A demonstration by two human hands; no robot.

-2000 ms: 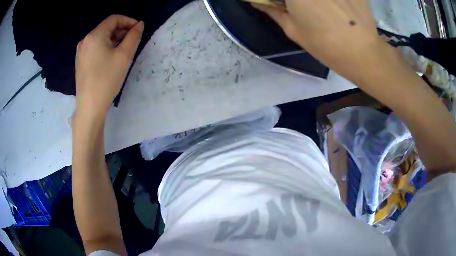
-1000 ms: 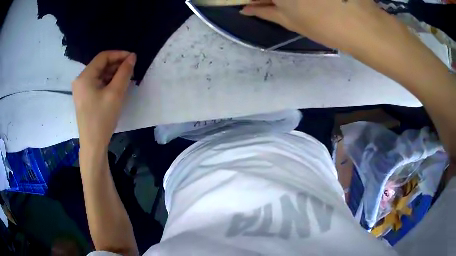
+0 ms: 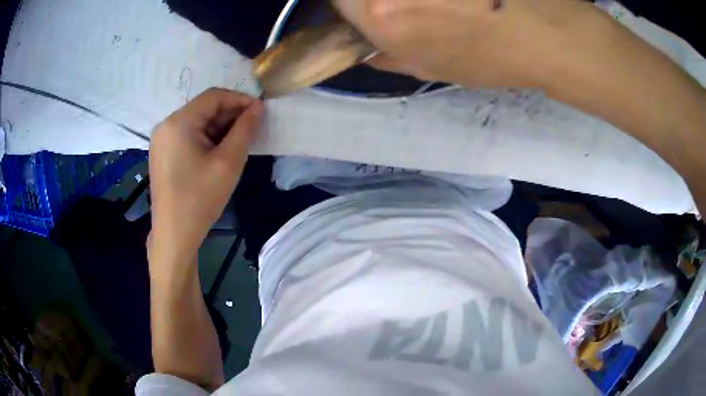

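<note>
My right hand (image 3: pixel 418 39) is shut on the wooden handle (image 3: pixel 310 58) of the electric iron (image 3: pixel 371 81). The iron's dark plate with a silver rim lies at the top centre, over the black cut piece (image 3: pixel 224 19), which is mostly hidden under it. My left hand (image 3: pixel 205 143) is just left of the iron's handle, thumb and forefinger pinched together. A thin dark fusible tape (image 3: pixel 77 107) runs from the left edge of the picture to the back of my left hand; its end at the fingertips is hard to see.
The white table cover (image 3: pixel 325 128) has dark lint specks. A clear plastic bag (image 3: pixel 325 176) hangs at the table's front edge. Blue crates (image 3: pixel 31 189) stand below left. A plastic-lined scrap bin (image 3: pixel 604 286) is below right.
The iron has moved left and turned, its handle now close to my left fingers. My left hand has moved right. Less of the black piece shows, and it lies higher in the picture.
</note>
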